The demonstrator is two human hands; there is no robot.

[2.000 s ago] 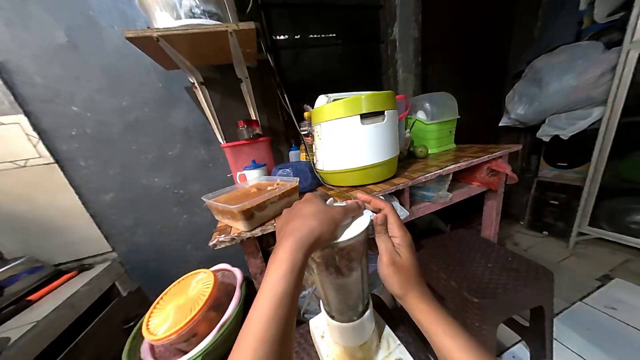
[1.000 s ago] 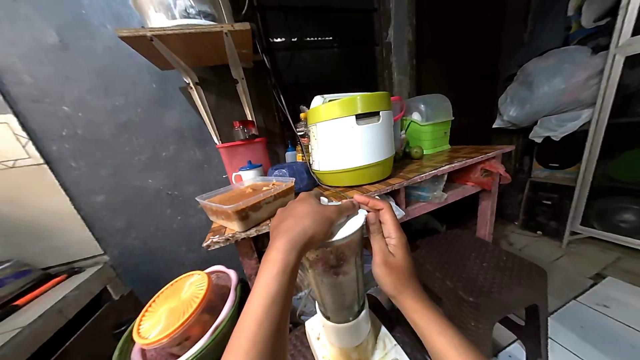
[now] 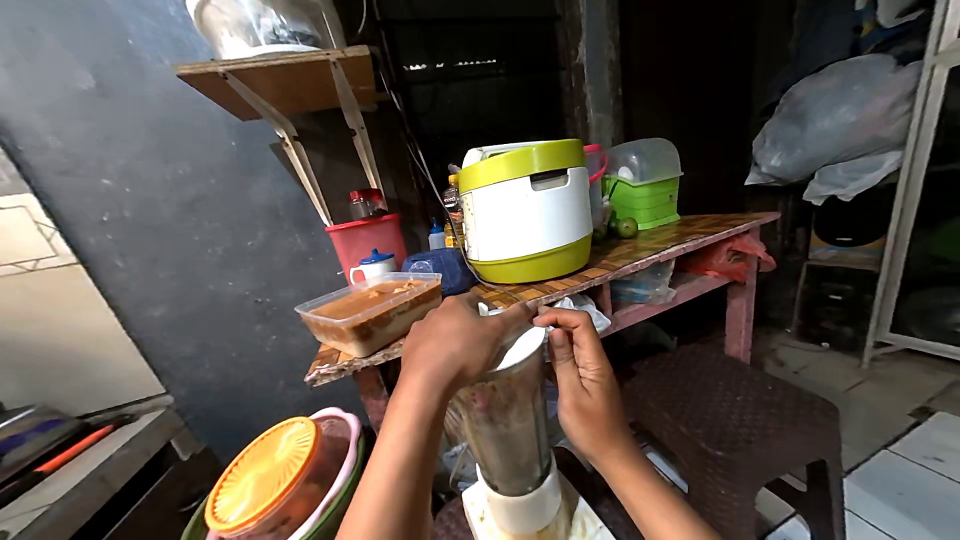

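Note:
A blender jar [image 3: 506,431] with brownish contents stands upright on its white base [image 3: 529,506], low in the middle of the view. Its white lid [image 3: 523,346] sits at the rim. My left hand [image 3: 457,337] lies over the left and far side of the lid, palm down, partly hiding it. At the right side of the rim is my right hand [image 3: 581,371], with thumb and fingertips drawn together close to the lid's edge; whether they pinch anything is not clear. The tips of both hands are close together over the far rim.
Behind the jar, a wooden table [image 3: 645,244] bears a green-and-white rice cooker [image 3: 529,217] and a plastic container of brown food [image 3: 371,311]. A brown plastic stool [image 3: 739,420] stands right. Stacked basins and an orange-lidded container [image 3: 262,476] are at lower left.

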